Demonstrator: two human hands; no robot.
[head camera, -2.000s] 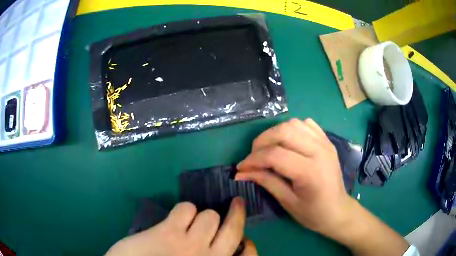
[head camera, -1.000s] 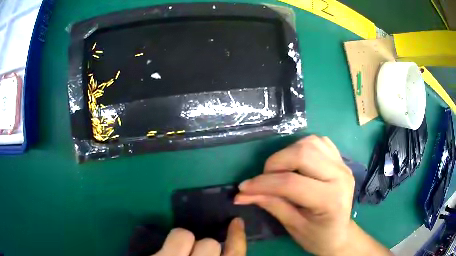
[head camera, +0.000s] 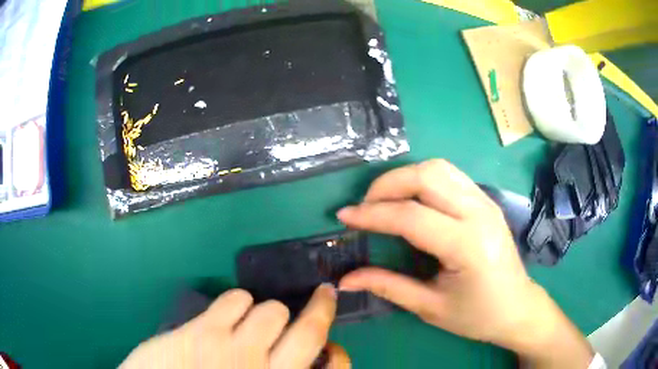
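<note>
A flat black ribbed housing (head camera: 281, 270) lies on the green mat in front of me. A small gold speck shows near its upper edge. My left hand (head camera: 252, 331) is curled around a dark block (head camera: 184, 308), mostly hidden under it, and its index fingertip rests on the housing. My right hand (head camera: 447, 252) is over the housing's right end, with thumb and index finger apart and no part visible between them. The thumb tip is at the ribs. The black tray (head camera: 252, 79) with a shiny taped rim holds gold pins (head camera: 133, 162) at its left end.
A white ring (head camera: 564, 95) stands on brown cardboard (head camera: 498, 79) at upper right. Overlapping black housings (head camera: 577, 187) lie below it. A blue-rimmed bin (head camera: 644, 216) is at far right. A blue-edged white panel (head camera: 25, 94) is at far left.
My right thumb and index finger were together over the housing and are now spread apart. The gold speck now shows on the housing. The camera view has shifted.
</note>
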